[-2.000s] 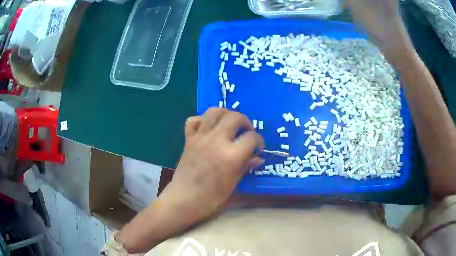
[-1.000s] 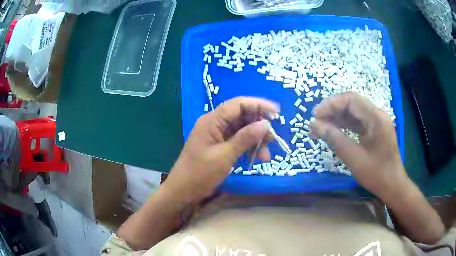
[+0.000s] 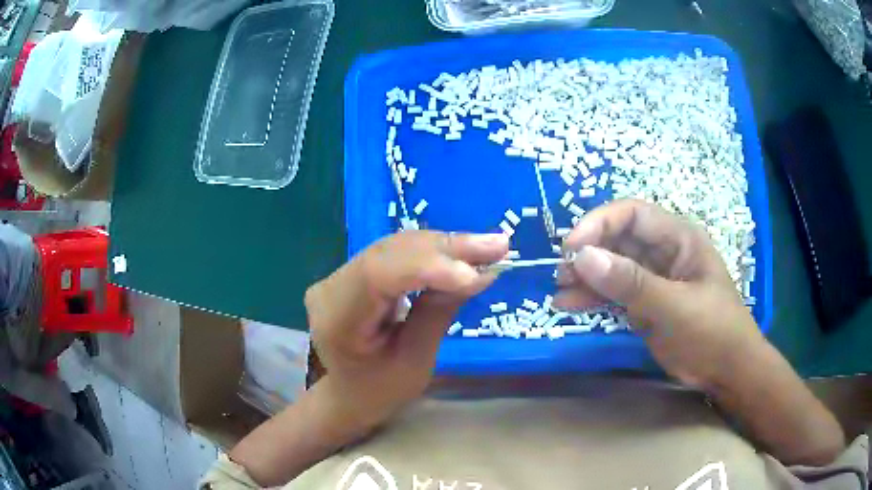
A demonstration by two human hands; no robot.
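A thin pale metal pin [image 3: 532,262] spans the gap between my two hands above the blue tray [image 3: 574,352]. My left hand [image 3: 397,292] holds its left end near the fingertips. My right hand [image 3: 660,287] pinches its right end between thumb and fingers. Whether a sleeve sits on the pin is too small to tell. Many loose white sleeves [image 3: 669,144] lie in the tray, heaped at the right and back. Another thin pin [image 3: 546,199] lies in the tray behind my hands, and one [image 3: 399,182] lies along its left side.
A clear lid [image 3: 260,105] lies left of the tray. A clear box [image 3: 521,13] with slim pieces is behind it. A long black object [image 3: 820,215] lies at the right. A clear bag [image 3: 834,33] is at the back right. A red stool [image 3: 84,282] stands left below the bench.
My right hand came from the back of the tray down to my left hand and now grips the pin's end. The pin is now level, and another lies in the tray behind my hands.
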